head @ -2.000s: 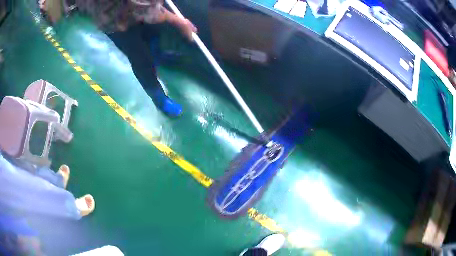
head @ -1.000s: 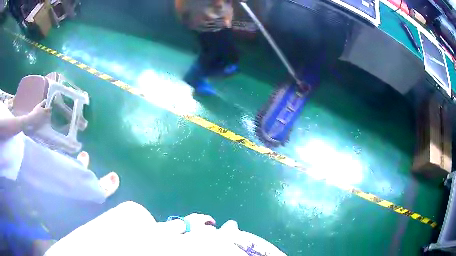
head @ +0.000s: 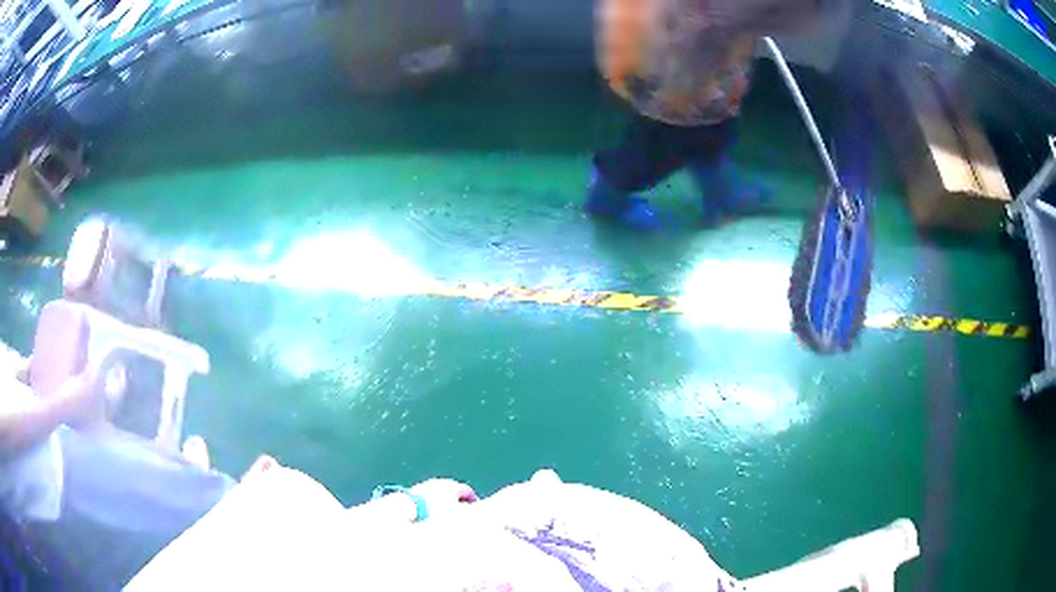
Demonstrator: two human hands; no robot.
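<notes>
My left hand [head: 445, 497], with a turquoise band at the wrist, lies over white clothing at the bottom centre. It is small and overexposed, so I cannot tell whether its fingers hold anything. My right hand cannot be made out; a faint pinkish patch at the bottom edge is too unclear to name. Ahead, a blue dust mop [head: 836, 278] lies on the green floor across the yellow-black tape [head: 631, 302]. Its pale pole rises to a blurred standing person [head: 683, 69] in patterned orange-brown clothing and blue shoes.
Pinkish-beige stools [head: 64, 347] stand at left, beside a seated person's arm [head: 52, 422] and pale clothing. A cardboard box [head: 963, 174] is at upper right, a white stool [head: 869, 557] at lower right and a pale frame [head: 1042, 289] at the right edge. Bench edges curve along the top corners.
The view has swung from the bench to the floor. The person and mop have moved right in the picture. My left hand, absent in the oldest frame, shows at the bottom.
</notes>
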